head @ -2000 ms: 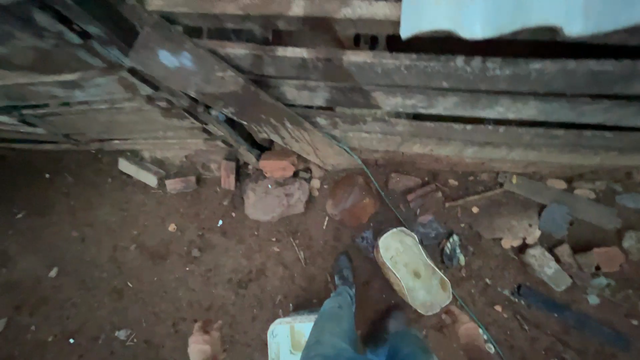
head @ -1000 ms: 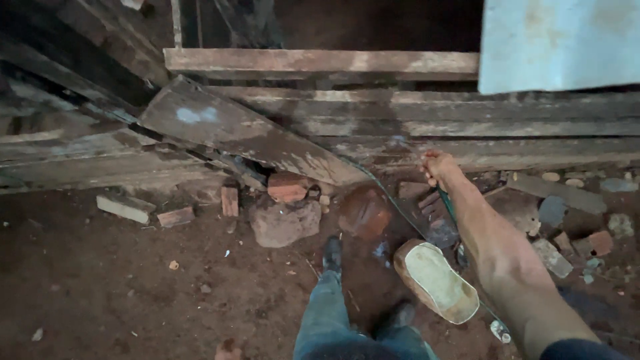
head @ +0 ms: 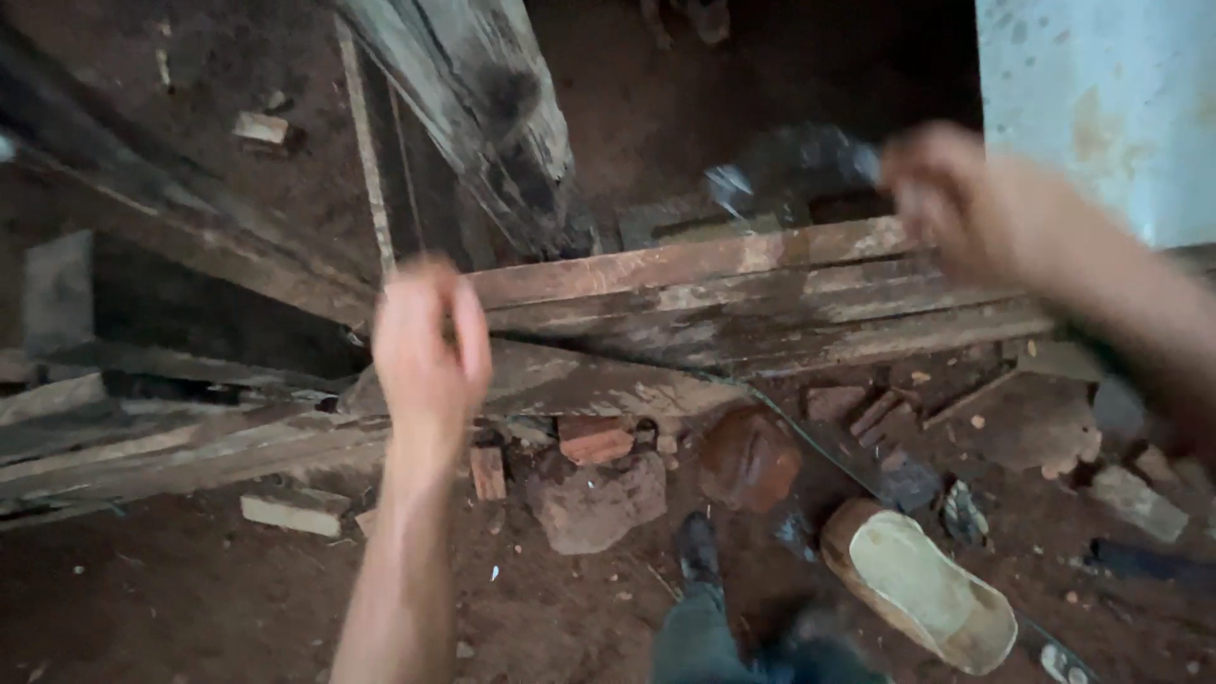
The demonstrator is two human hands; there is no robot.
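My left hand (head: 432,337) is at the left end of the top wooden fence board (head: 655,270), its fingers curled and blurred; whether it touches the wood I cannot tell. My right hand (head: 950,199), also blurred, is at the right part of the same board, beside a pale metal sheet (head: 1092,114). A clear, shiny thing, perhaps plastic (head: 730,188), shows beyond the board, left of my right hand. A thin green cord (head: 807,439) runs from the fence down past an elongated tub (head: 936,579) with pale contents or lining.
A weathered wooden post (head: 484,104) leans beyond the fence. Broken bricks (head: 594,439), a large stone (head: 600,503) and a reddish-brown rounded object (head: 750,458) lie along its foot. More rubble (head: 1135,499) is at the right. An animal's head, partly visible (head: 703,19), is at the top.
My left hand has come up into view at the fence. My right hand has moved from low by the lower boards up to the top board. The view has shifted toward the far side of the fence.
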